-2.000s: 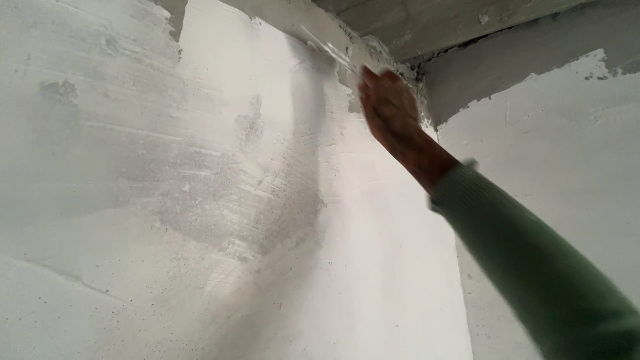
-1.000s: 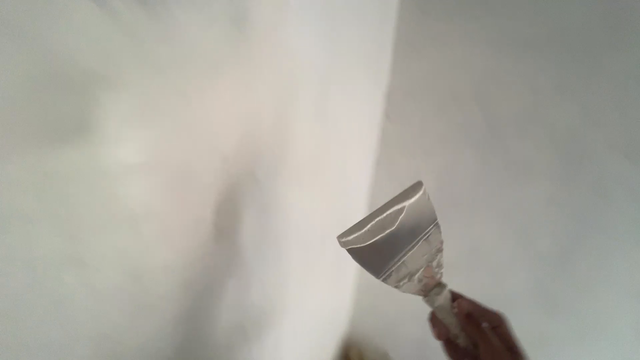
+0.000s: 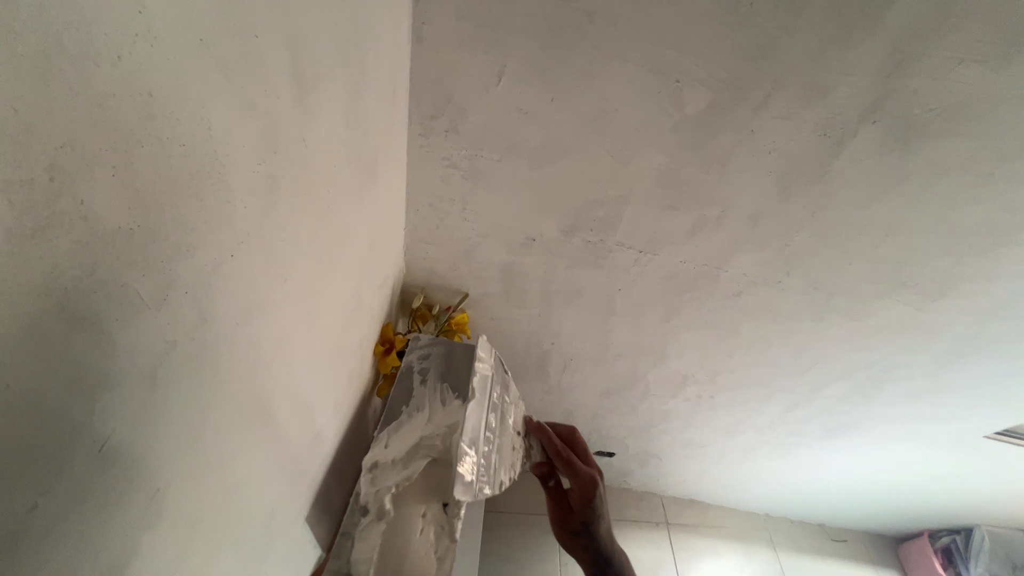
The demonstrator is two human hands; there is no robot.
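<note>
My right hand point(image 3: 572, 480) grips the handle of a wide putty knife point(image 3: 492, 424), whose blade is smeared with white putty. The blade stands on edge against the right side of a long flat metal plate point(image 3: 436, 368) loaded with thick white putty point(image 3: 416, 464). At the bottom edge, beside the plate's lower left, only a sliver of my left hand point(image 3: 318, 566) shows; its grip is hidden. Behind the plate's top end are yellow flowers point(image 3: 390, 344) in the wall corner. Both skim-coated walls, the left wall point(image 3: 200, 240) and the right wall point(image 3: 680, 200), meet there.
Pale tiles point(image 3: 704, 544) cover the lower part of the right wall. A small dark slot point(image 3: 604, 454) is in the wall near my right hand. At the lower right stand a pink container point(image 3: 922, 554) and a clear plastic bag point(image 3: 996, 552).
My right hand has come down from high on the wall with the putty knife, which now touches the loaded plate. The view has swung down and right.
</note>
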